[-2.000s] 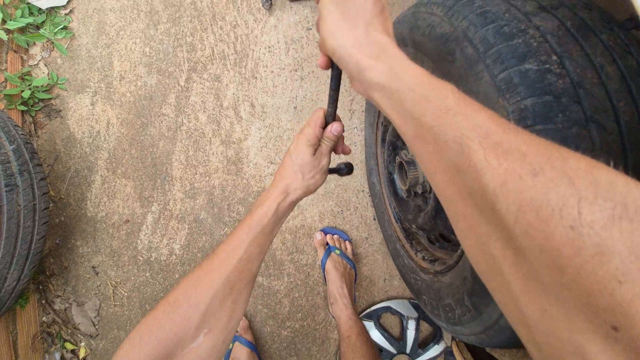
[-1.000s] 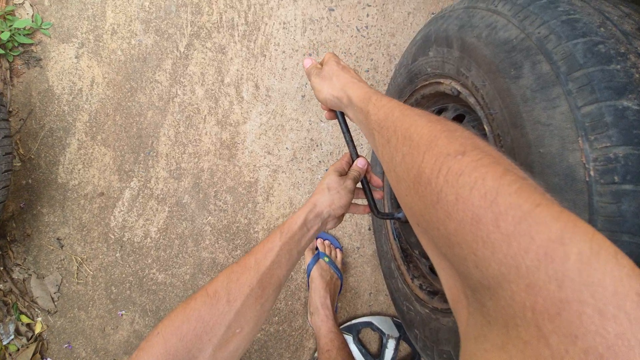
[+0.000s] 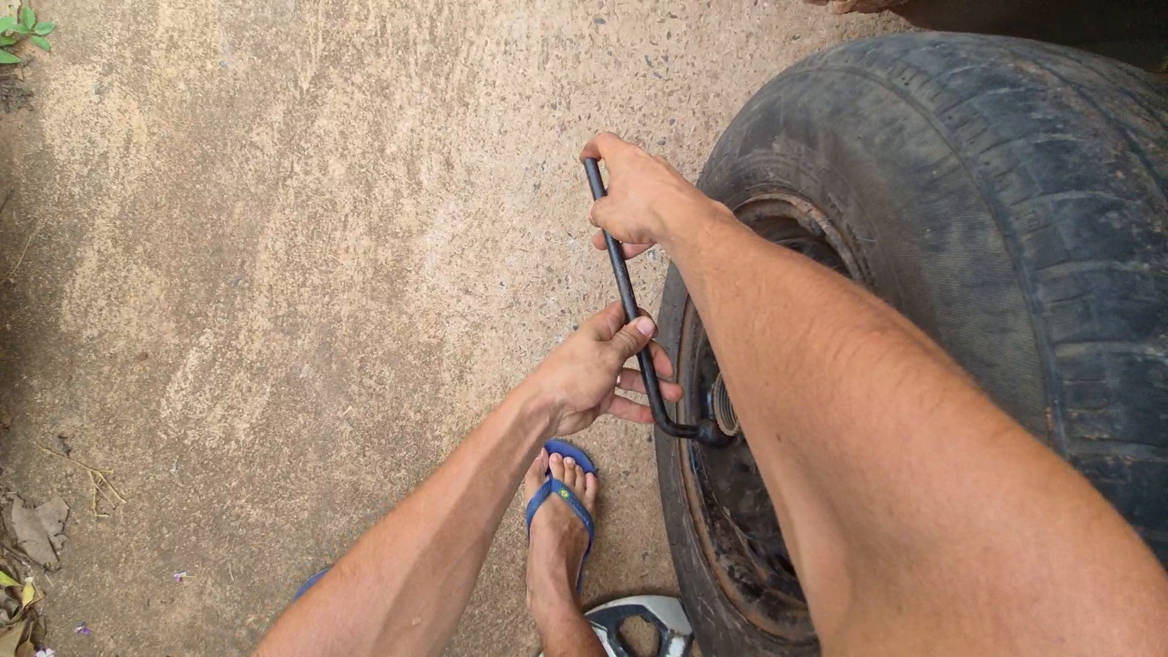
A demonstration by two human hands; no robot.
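An L-shaped black lug wrench [image 3: 622, 265] reaches from my hands to the rusty steel rim [image 3: 744, 547] of a car wheel with a worn tire [image 3: 958, 228]. Its bent socket end sits at the wheel's centre area, beside the hub; whether it is seated on a nut cannot be told. My right hand [image 3: 639, 196] is wrapped around the upper end of the handle. Lower down, near the bend, my left hand [image 3: 607, 370] holds the shaft between thumb and fingers, the other fingers spread behind it. My right forearm hides part of the rim.
A silver and black wheel cover [image 3: 652, 616] lies on the concrete ground [image 3: 319, 274] by the tire's lower edge. My foot in a blue flip-flop [image 3: 561, 511] stands close to the wheel. Dry leaves [image 3: 38, 529] lie at the left edge, and green leaves show at the top left.
The wrench's socket end has gone from free of the wheel to against its centre area. Both hands stay on the wrench. The view has shifted.
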